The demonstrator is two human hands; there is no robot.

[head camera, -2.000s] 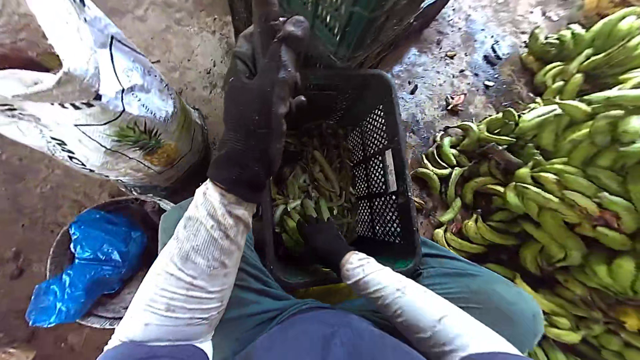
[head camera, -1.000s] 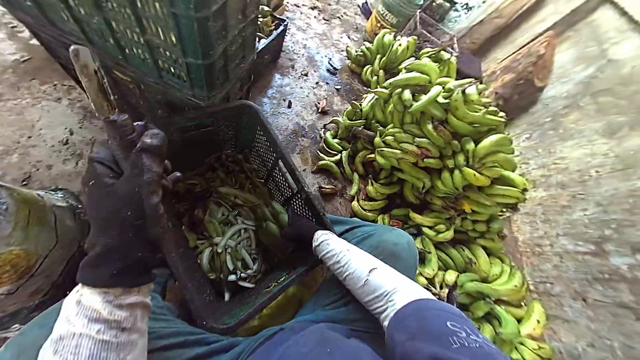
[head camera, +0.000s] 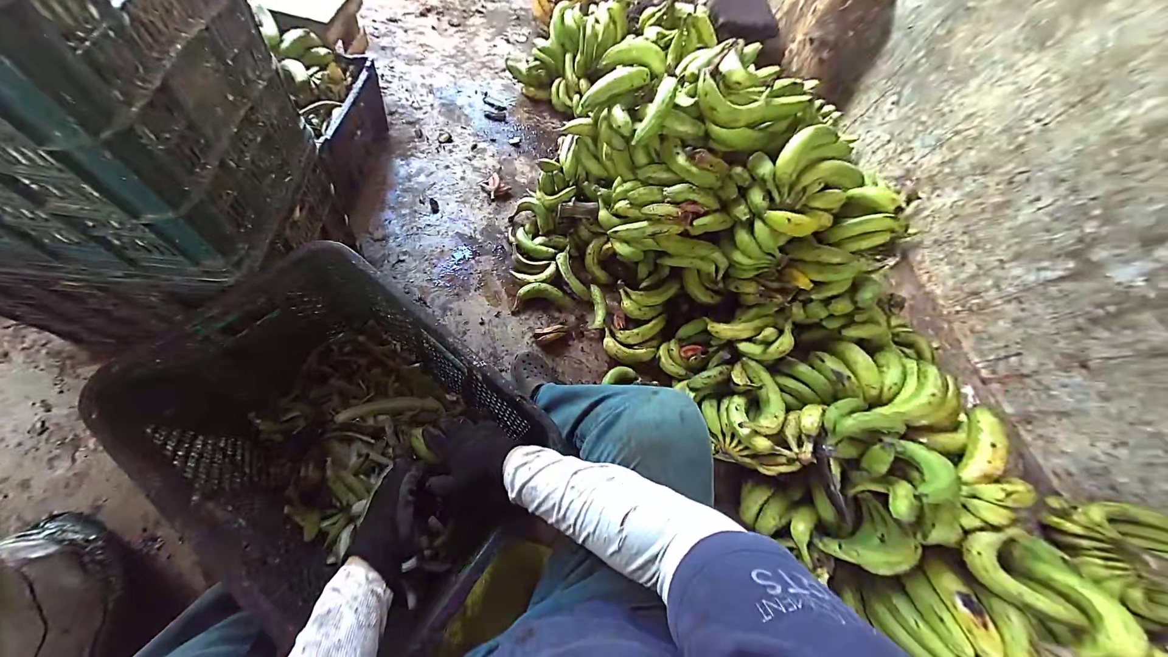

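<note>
Between my knees stands a black plastic mesh crate (head camera: 228,538), part filled with green plantain peels (head camera: 347,465). Both my hands wear dark gloves and are low inside its near right side. My left hand (head camera: 392,520) is beside the peels, its fingers partly hidden; whether it holds anything cannot be told. My right hand (head camera: 470,461) lies right next to it, with a green plantain piece (head camera: 422,444) showing at its fingertips. Whether the fingers grip that piece is unclear. To the right of my knee a large heap of green plantains (head camera: 730,228) lies on the floor.
Dark green plastic crates (head camera: 137,155) stand at the upper left. Behind them is a blue crate (head camera: 358,114) with more green fruit. A rough wall (head camera: 1031,210) borders the heap on the right. A sack (head camera: 55,593) is at the lower left. Scraps lie on the wet floor (head camera: 438,201).
My left hand, raised beside the crate with a long tool upright in it earlier, has come down into the crate beside my right hand. The view has swung to the right.
</note>
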